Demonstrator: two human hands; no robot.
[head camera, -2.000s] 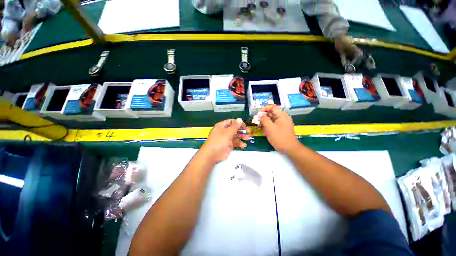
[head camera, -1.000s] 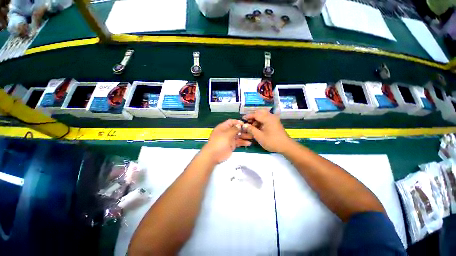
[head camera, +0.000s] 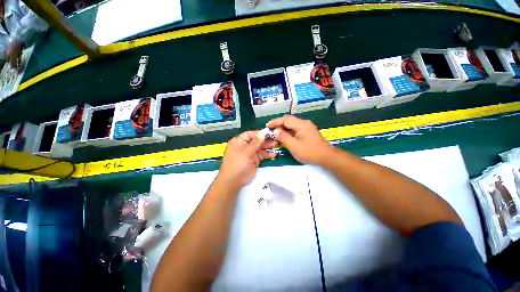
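My left hand (head camera: 244, 155) and my right hand (head camera: 300, 138) meet over the yellow rail, fingertips together. Both pinch a small white accessory (head camera: 268, 133) with a dark part; the fingers hide much of it. A small whitish clear scrap or part (head camera: 277, 195) lies on the white sheet (head camera: 365, 228) below my hands. Just beyond my hands stands an open white box base (head camera: 269, 97) with blue print inside, beside a lid (head camera: 311, 85) showing a red-black watch picture.
More boxes and lids line the dark green belt, with watches (head camera: 227, 64) behind them. The yellow rail (head camera: 211, 150) crosses in front. Bagged accessories (head camera: 139, 222) lie left beside a dark blue bin (head camera: 57, 239); bagged straps (head camera: 502, 197) lie right. A person's sleeve (head camera: 25, 28) shows top left.
The view has tilted and shifted. The boxes and watches have moved rightward in the picture since two seconds ago. My hands, apart at first, have come together on the small piece.
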